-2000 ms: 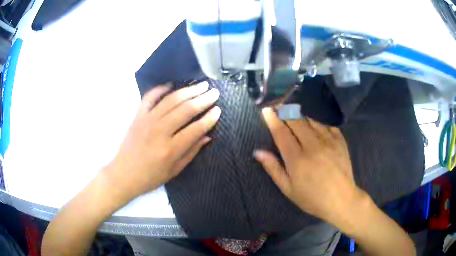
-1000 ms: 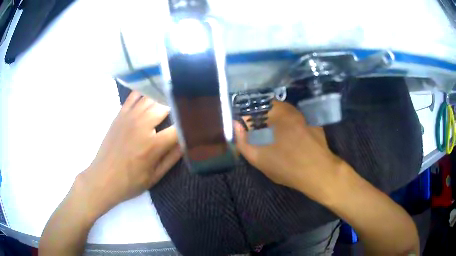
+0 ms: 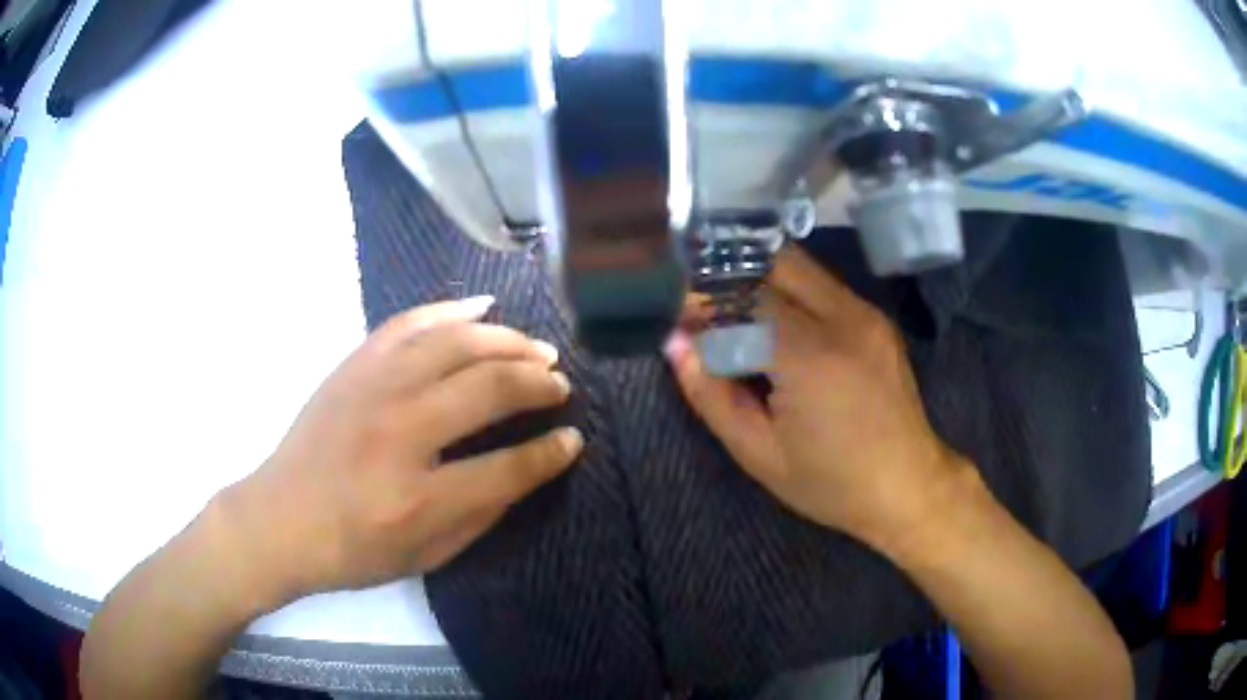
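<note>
The dark herringbone fabric panel [image 3: 547,533] lies on the white table under the sewing machine head [image 3: 479,151], with a lengthwise seam [image 3: 636,520] running toward the front edge. My left hand [image 3: 410,438] lies on the panel left of the seam, palm down, fingers pressing it. My right hand [image 3: 834,410] is on the panel right of the seam, partly behind the machine's spring and grey knob [image 3: 736,349]; its fingertips are partly hidden. The needle and presser foot are hidden behind the machine head.
A larger grey-white knob [image 3: 909,226] sits on the machine front. Green and yellow scissor handles [image 3: 1224,404] lie at the right table edge beside a small silver tool [image 3: 1157,394]. A ruler strip [image 3: 342,667] runs along the front edge. Red and blue items show below right.
The view has shifted, so the machine head sits higher and further right than one second ago. My left hand's fingers are now spread on the panel below the machine head, more in view.
</note>
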